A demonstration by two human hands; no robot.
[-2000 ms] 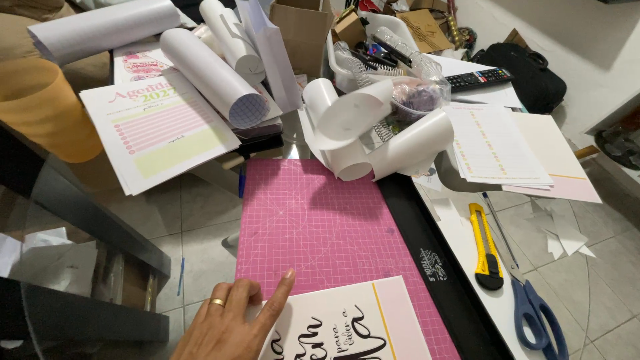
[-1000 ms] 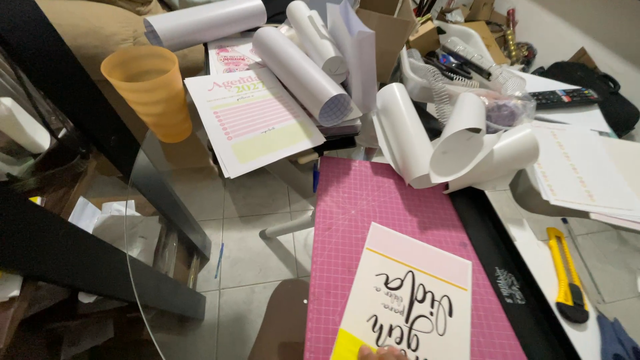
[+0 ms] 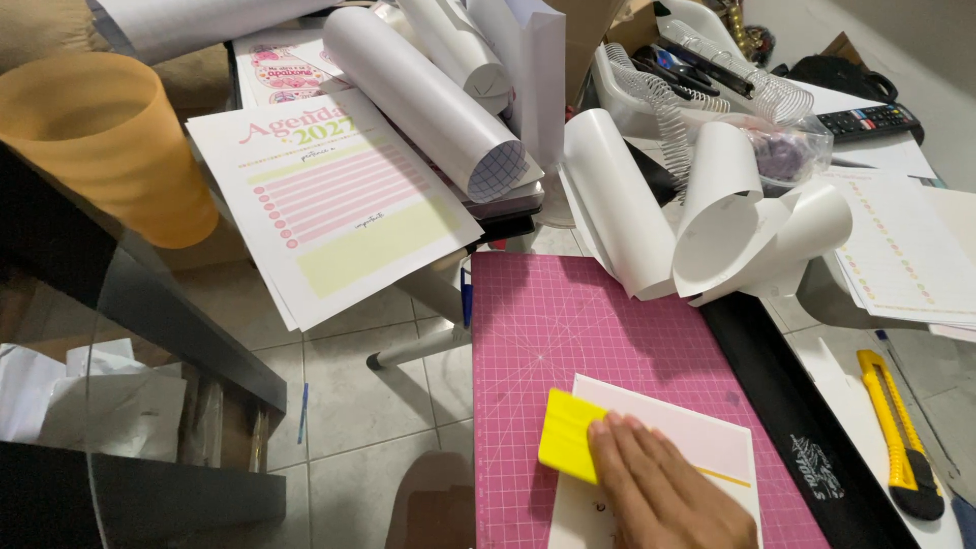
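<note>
My right hand (image 3: pixel 659 476) reaches in from the lower right, its fingers closed on a flat yellow plastic card (image 3: pixel 568 435). The card lies over the upper left part of a printed sheet (image 3: pixel 671 423) with a pale pink band and a yellow-orange line; my hand covers most of its lettering. Under the sheet is a pink gridded cutting mat (image 3: pixel 534 335). My left hand is out of view. A black bar bearing a white print (image 3: pixel 770 389) runs along the mat's right edge.
Curled white sheets (image 3: pixel 618 206) stand at the mat's far edge. A yellow utility knife (image 3: pixel 892 427) lies at the right. Printed planner pages (image 3: pixel 343 206) and an orange cup (image 3: pixel 114 152) are at the left; a white bin (image 3: pixel 629 99) holds wire spirals behind.
The left hand seen at the sheet two seconds ago is gone from view. My right hand now shows over the sheet with the yellow card. The view has shifted.
</note>
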